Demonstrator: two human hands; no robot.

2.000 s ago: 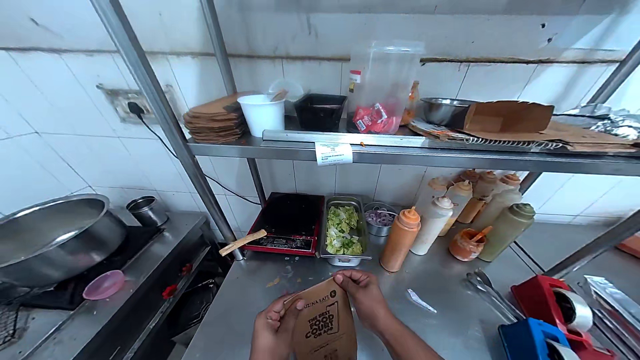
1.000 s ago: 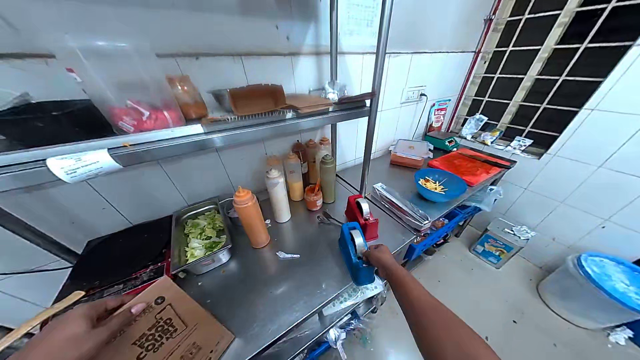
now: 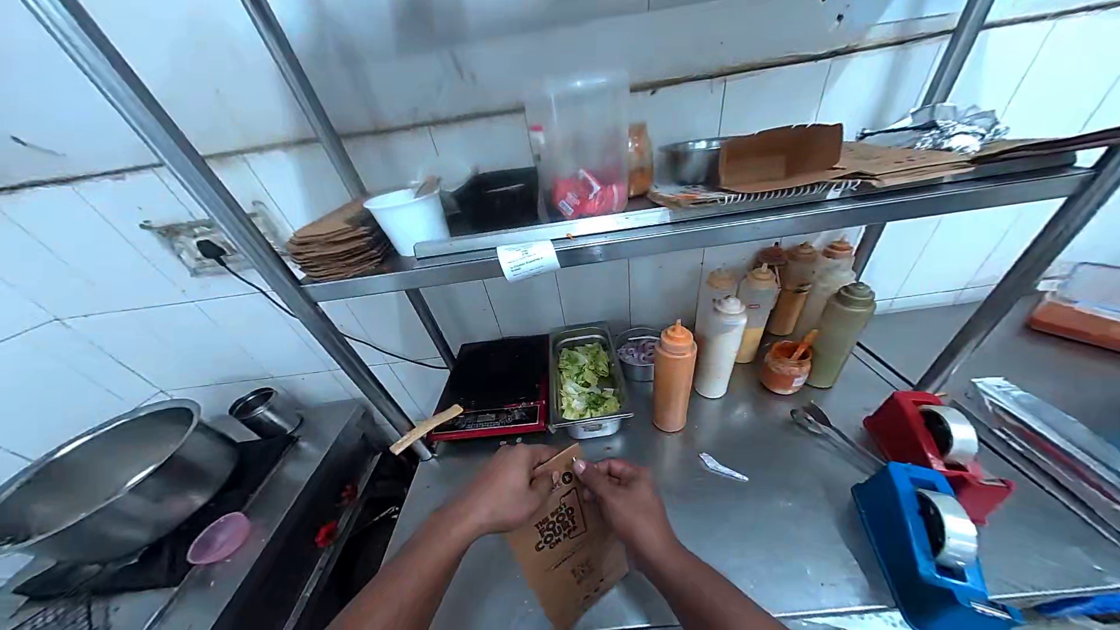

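Observation:
A brown paper bag (image 3: 573,547) with dark print hangs between my hands above the steel counter, its top edge folded over. My left hand (image 3: 512,486) grips the bag's upper left corner. At its upper right edge, the thumb and fingers of my right hand (image 3: 626,507) pinch the paper near the fold. A steel pan of chopped lettuce (image 3: 586,381) stands just behind the bag, beside an induction cooktop (image 3: 494,389). An orange sauce bottle (image 3: 675,376) is to the right of the lettuce. The blue tape dispenser (image 3: 919,542) is at the right, apart from both hands.
A red tape dispenser (image 3: 936,446), tongs (image 3: 836,433), an open sauce jar (image 3: 786,367) and several squeeze bottles stand on the right. A steel shelf (image 3: 700,229) crosses above the counter. A large pot (image 3: 105,481) is at the far left; a wooden handle (image 3: 426,429) juts near the cooktop.
My right hand was at the blue tape dispenser one second ago; now it is back on the paper bag. My left hand has kept hold of the bag. The view has swung back left.

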